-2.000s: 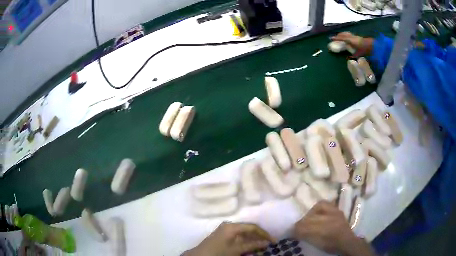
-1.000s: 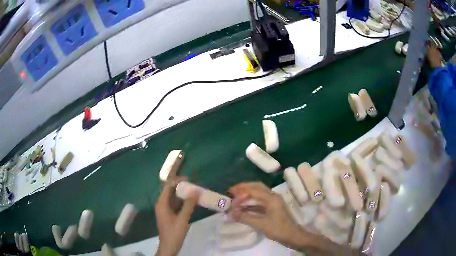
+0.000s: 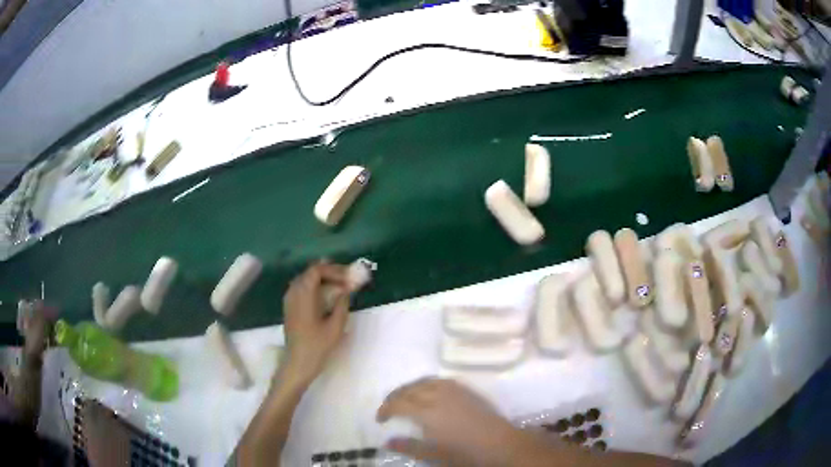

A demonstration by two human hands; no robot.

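Observation:
My left hand (image 3: 314, 315) is over the near edge of the green belt, its fingers closed on a small off-white device housing (image 3: 358, 275). Only the housing's end shows; the rest is hidden by the fingers. My right hand (image 3: 442, 415) is above the white bench at the bottom centre, fingers apart, with nothing visible in it. A sticker sheet with dark round dots (image 3: 579, 427) lies partly under my right hand and forearm; more dots (image 3: 344, 456) show at the bottom edge. Finished housings (image 3: 672, 287) lie heaped at right, some with small round marks.
Single housings (image 3: 342, 195) and pairs lie along the conveyor belt (image 3: 428, 201). Two housings (image 3: 483, 337) lie side by side on the bench. A green bottle (image 3: 118, 360) and a neighbour's hand (image 3: 35, 328) are at left. A grey post (image 3: 802, 164) stands at right.
My hands have moved apart: the left keeps the housing near the belt edge, the right has dropped back over the bench. The view has shifted, bringing the bottle and dotted sheets into sight.

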